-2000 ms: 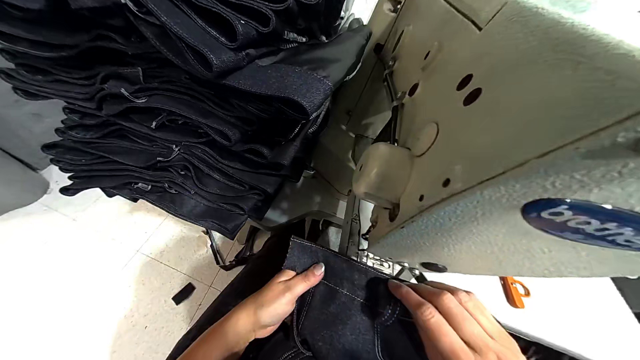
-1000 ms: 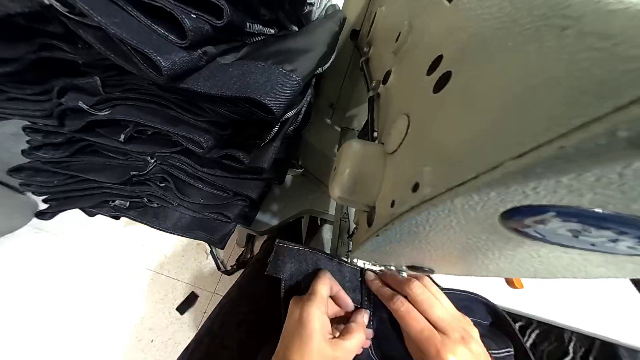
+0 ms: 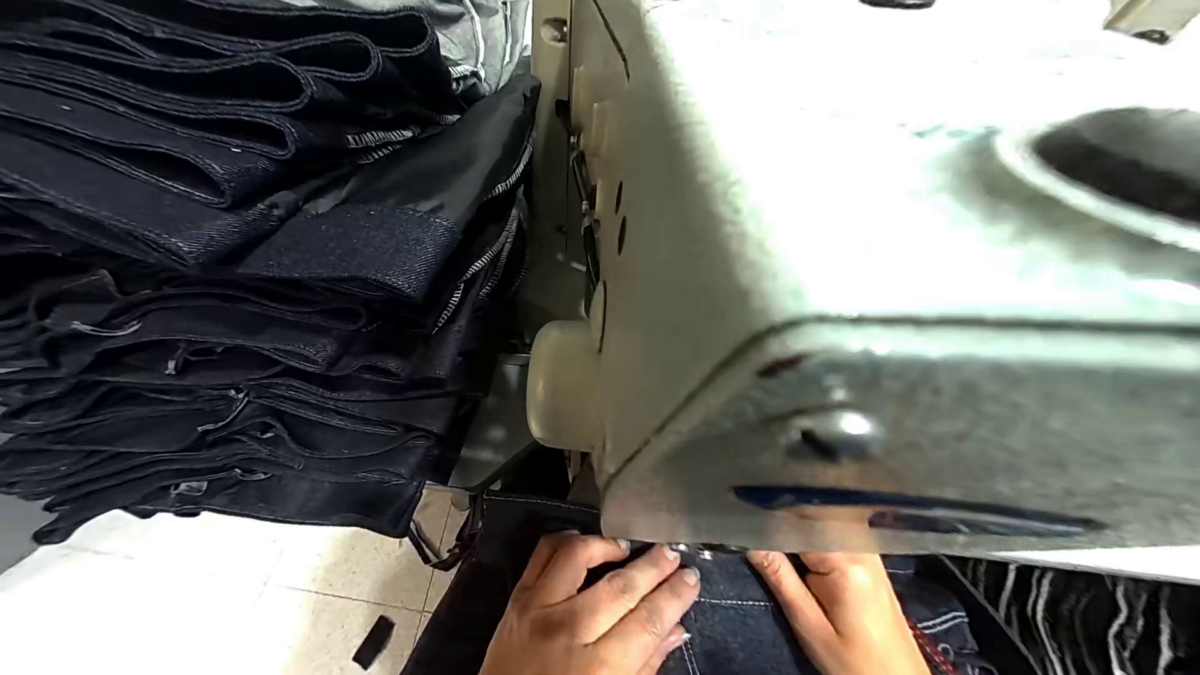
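Dark denim fabric (image 3: pixel 736 619) with pale stitching lies under the head of a Brother sewing machine (image 3: pixel 694 375). On its left part, my left hand (image 3: pixel 600 600) rests with bent fingers, the fingertips close to the machine's lower edge. My right hand (image 3: pixel 839 600) is on the denim farther right, index finger extended and the other fingers partly hidden behind the machine head. Both hands press the fabric from above; whether any finger pinches it cannot be told. The needle and presser foot are hidden by the machine head.
A tall stack of folded dark denim pieces (image 3: pixel 234 375) rises at the left, beside the machine. Grey fabric (image 3: pixel 478 37) lies behind it. A small black scrap (image 3: pixel 374 642) is on the tiled floor (image 3: pixel 328 609). More dark striped-looking fabric (image 3: pixel 1078 609) lies at lower right.
The view has shifted so the machine head covers more of it. My left hand, bunched over the denim one second ago, now lies flatter with its fingers near the machine. The right hand remains on the denim.
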